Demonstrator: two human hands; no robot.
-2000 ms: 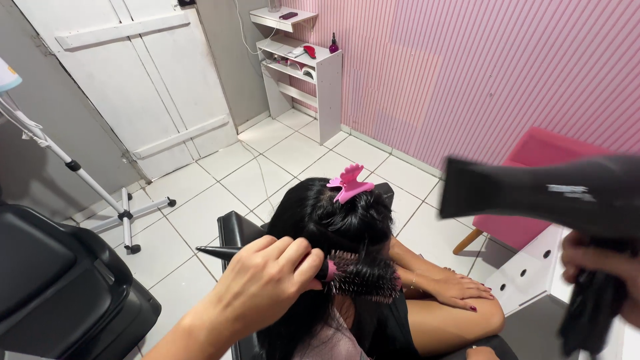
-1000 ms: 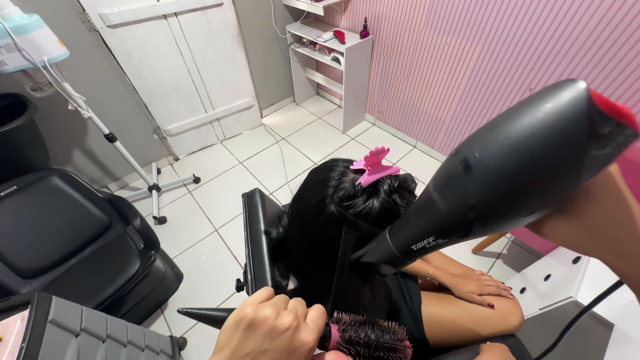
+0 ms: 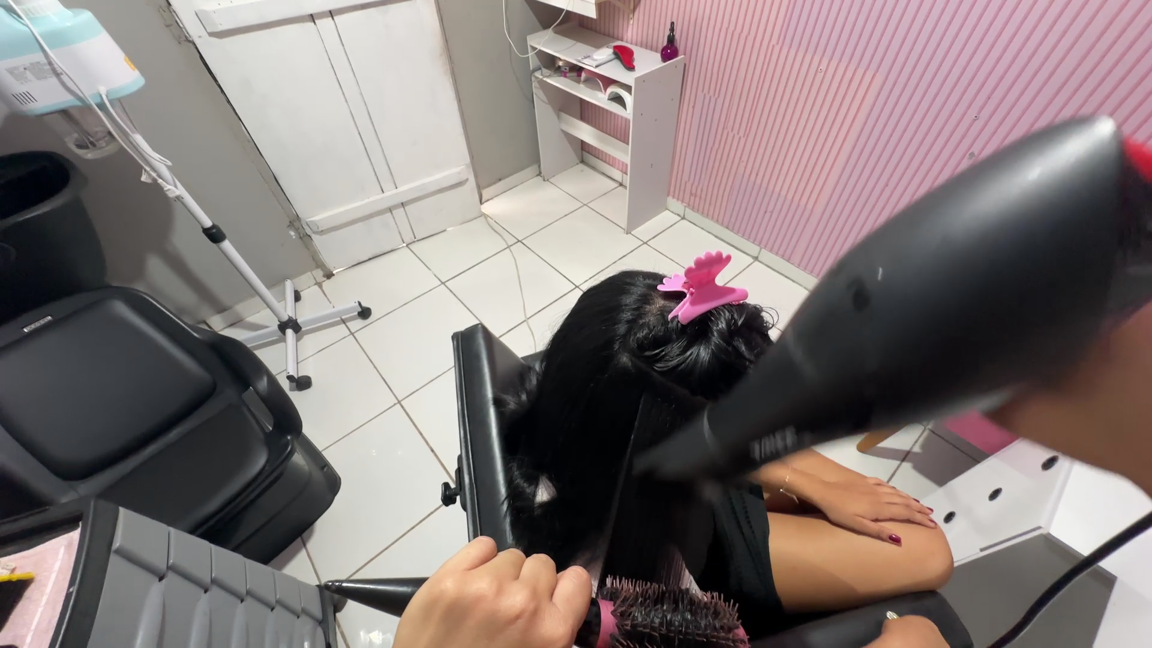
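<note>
My left hand is closed around the handle of a round hair brush, its bristles against the lower end of a section of black hair. A black hair dryer crosses the right side, its nozzle close to that hair. My right hand, mostly hidden behind the dryer, holds it. The seated person's black hair hangs down, with a pink claw clip at the top of the head. The person's hand rests on the knee.
A black salon chair back stands behind the person. At left are a black reclining seat, a grey drawer unit and a wheeled stand. A white shelf stands by the pink wall. The dryer's cord runs down at right.
The dryer has moved in from the right, its nozzle now by the hair. The brush has gone from beside the head down to the lower part of the hair.
</note>
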